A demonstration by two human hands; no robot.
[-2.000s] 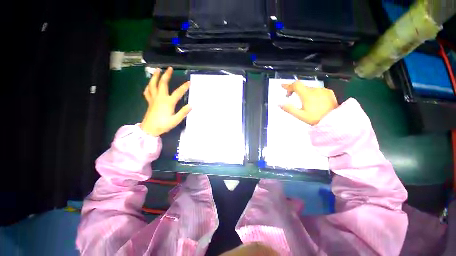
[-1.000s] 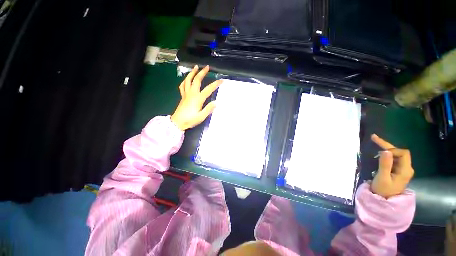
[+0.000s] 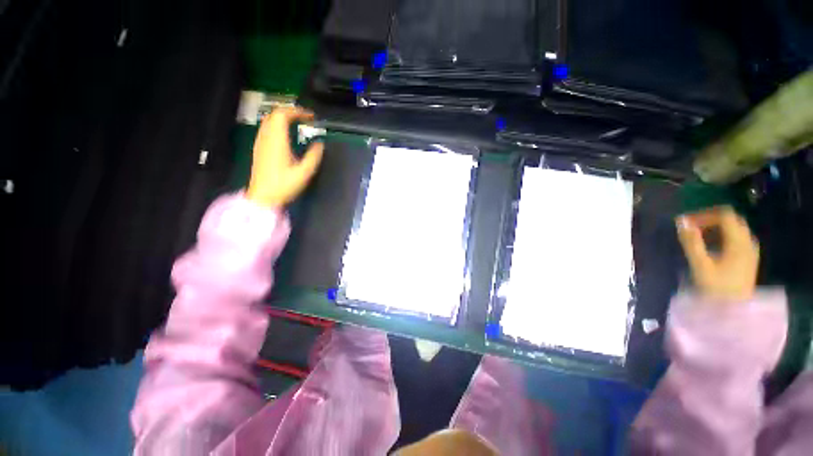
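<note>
Two tablets lie side by side with white glowing screens, the left tablet [image 3: 408, 233] and the right tablet [image 3: 567, 260]. Shiny clear film edges stick out around both, and each has a blue spot at its lower left corner. They rest on a dark foam tray [image 3: 486, 240]. My left hand [image 3: 283, 158] is left of the left tablet, near the tray's upper left corner, fingers apart and slightly blurred. My right hand [image 3: 720, 249] is right of the right tablet, with thumb and forefinger curled close together; whether it holds anything cannot be told.
Dark waiting tablets [image 3: 463, 40] are piled in pairs beyond the working pair. A tall black stack [image 3: 107, 196] with small white marks stands at left. A pale wrapped post [image 3: 758, 134] slants in at upper right. Red edges [image 3: 283, 367] show low at left. A small white scrap [image 3: 650, 326] lies near the right tablet.
My right hand has left the right tablet's screen and moved to its right. My left hand has moved off the left tablet's edge, to the left. The view has turned and shifted.
</note>
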